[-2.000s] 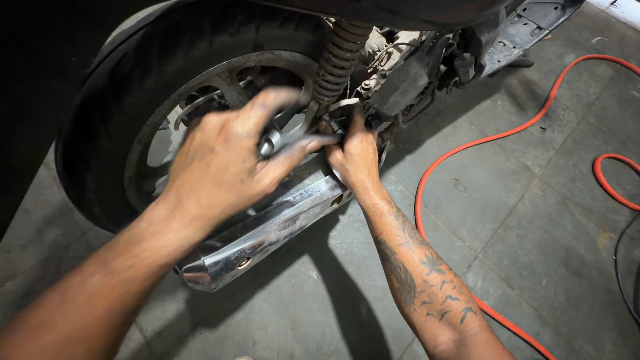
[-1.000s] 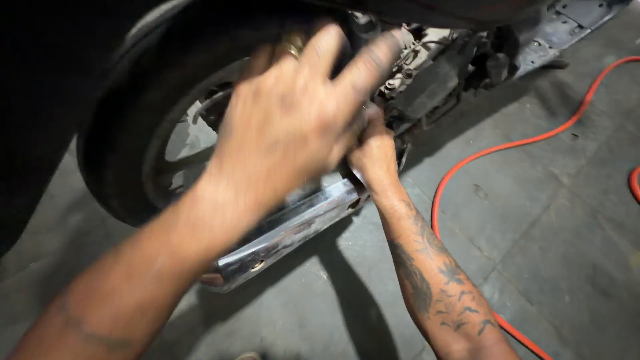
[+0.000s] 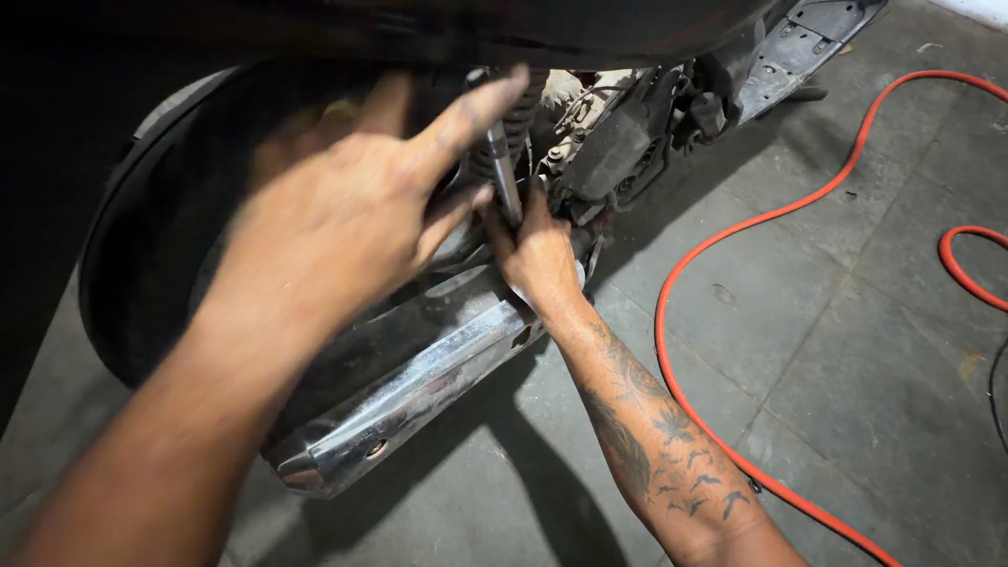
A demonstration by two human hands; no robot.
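A metal wrench handle (image 3: 504,173) stands steeply beside the coil spring of the rear shock absorber (image 3: 516,130). Around its lower end close the thumb and fingers of my right hand (image 3: 539,256); what the tool's lower end meets is hidden. My left hand (image 3: 339,213), blurred, is spread at the tool's upper part, with a finger extended across it and the thumb near its shaft. Whether it grips the tool is not clear. Below both hands runs the chrome exhaust heat shield (image 3: 417,378) of a scooter, with the rear wheel's tire (image 3: 134,260) behind my left hand.
A dark body panel (image 3: 551,31) overhangs the work spot. Engine parts (image 3: 610,153) and a metal footboard frame (image 3: 799,47) lie to the upper right. A red hose (image 3: 669,299) curls over the tiled floor (image 3: 819,409), and a thin black cable (image 3: 996,394) shows at the right edge.
The tool has swung from lying across between my hands to standing steeply. My left hand has shifted and its fingers have spread. My right hand stays low by the shock absorber.
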